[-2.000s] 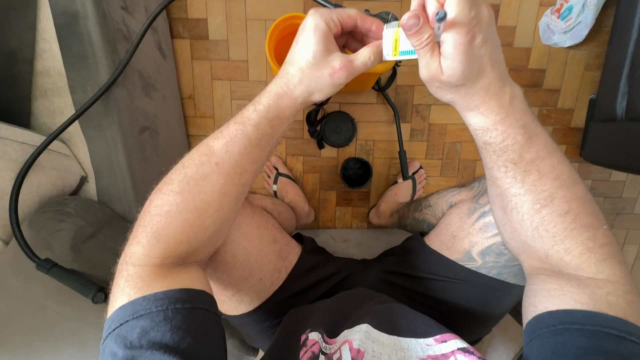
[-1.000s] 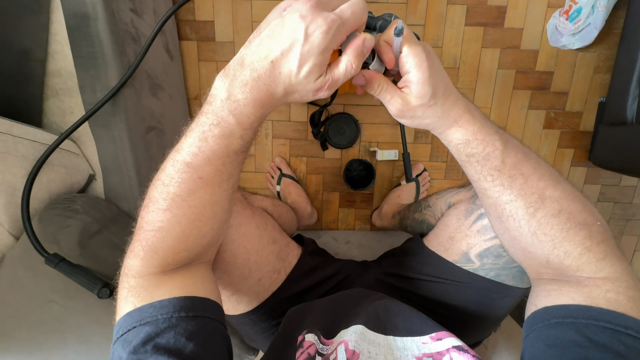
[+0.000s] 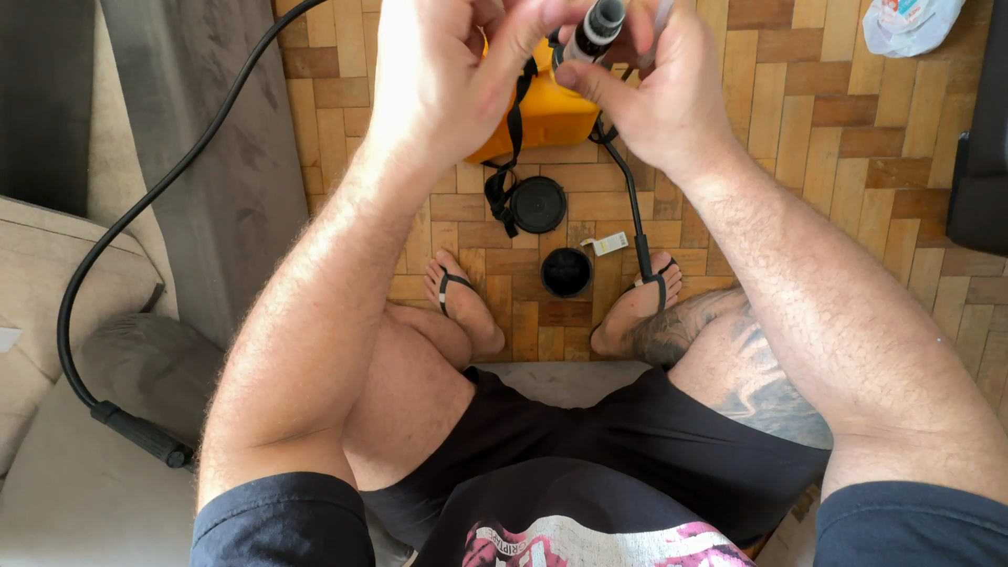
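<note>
My right hand (image 3: pixel 661 94) is at the top of the view, its thumb and fingers around a small dark bottle or tube (image 3: pixel 596 31) with a grey round end facing up. A thin, clear, tube-like item (image 3: pixel 657 27) stands between the fingers of the same hand. Close beside it on the left is my left hand (image 3: pixel 457 87), thumb stretched toward the bottle. Its fingertips are partly cut off by the frame edge, so what it holds is unclear. Beneath both hands, partly hidden, lies a yellow-orange plastic tank (image 3: pixel 551 110) with a black strap (image 3: pixel 516 118).
Between and before the feet on the parquet are a black round lid (image 3: pixel 538 205), a black cup (image 3: pixel 566 272) and a small white box (image 3: pixel 610 243). A black wand (image 3: pixel 635 197) reaches the right foot. A black hose (image 3: pixel 161 185) curves over the sofa at left. A plastic bag (image 3: pixel 913 27) lies upper right.
The small white box was at my hands two seconds ago and now lies on the floor by the black cup. The dark bottle's round end has come into view, and my hands are a little farther apart.
</note>
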